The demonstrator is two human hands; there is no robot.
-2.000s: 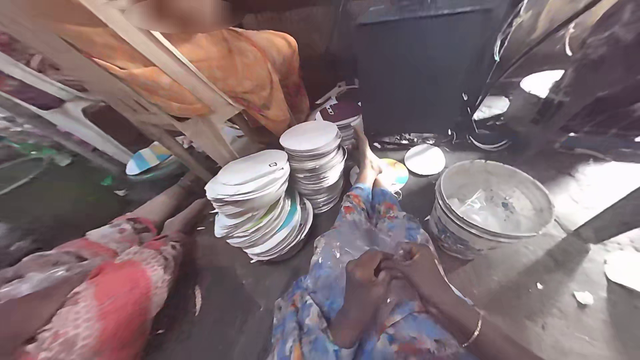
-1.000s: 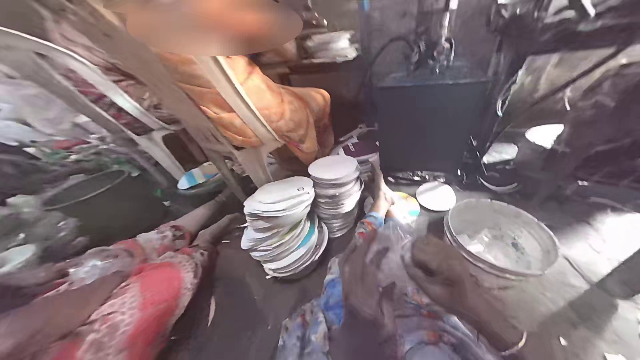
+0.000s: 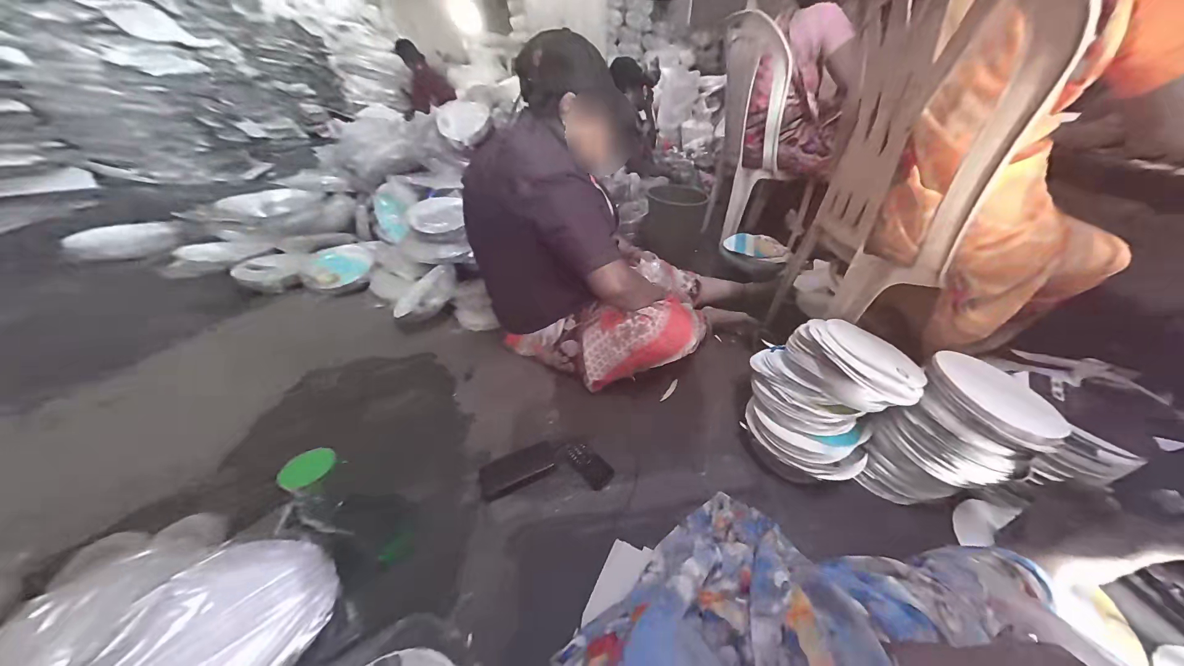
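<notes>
Neither of my hands can be made out; at most a blurred dark patch of skin shows at the bottom edge, over my blue floral clothing point(image 3: 740, 592). Right of centre, a leaning stack of round white discs point(image 3: 823, 407) stands on the floor, against a second stack of white discs point(image 3: 971, 416). A white sheet piece point(image 3: 615, 578) lies beside my clothing. At the lower left are plastic-wrapped round items point(image 3: 222, 601).
A person in a dark shirt point(image 3: 546, 213) sits on the floor ahead. Two dark handheld devices point(image 3: 518, 470) lie nearby. Plastic chairs point(image 3: 851, 203) stand to the right, wrapped plate bundles point(image 3: 342, 264) to the left. A green disc point(image 3: 307, 469) is at left.
The view has swung far to the left. My hands, together over my lap two seconds ago, moved apart and are now out of clear sight. The white bucket has left the view.
</notes>
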